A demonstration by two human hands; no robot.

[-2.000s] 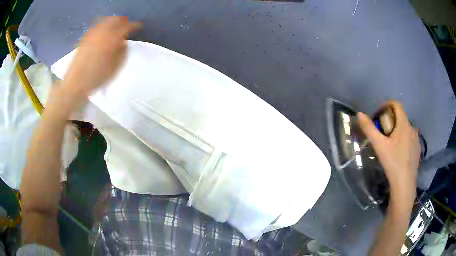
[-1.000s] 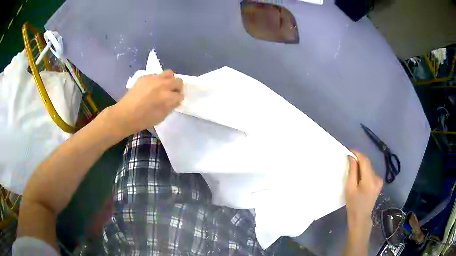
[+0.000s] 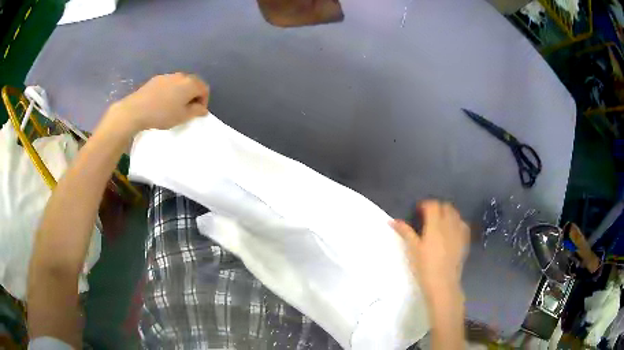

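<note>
A white panel (image 3: pixel 294 205) lies slantwise along the table's near edge and over the checked lap cloth. Its lower layer hangs loose over the lap. My left hand (image 3: pixel 167 101) is curled at the panel's upper left corner and grips it there. My right hand (image 3: pixel 438 239) is at the panel's right end, thumb at the cloth edge and fingers apart; it is slightly blurred. Its palm side is hidden.
Black shears (image 3: pixel 506 140) lie at the right of the grey-blue table (image 3: pixel 383 75). The iron (image 3: pixel 549 247) is at the right edge by a metallic tray (image 3: pixel 549 297). A brown block (image 3: pixel 301 10) is at the top, white cloth (image 3: pixel 87 9) at top left, more hanging at left (image 3: pixel 41 198).
The iron has gone from my right hand to the right edge. The panel has been turned and laid flatter since one second ago. My right hand has moved left and loosened from the cloth.
</note>
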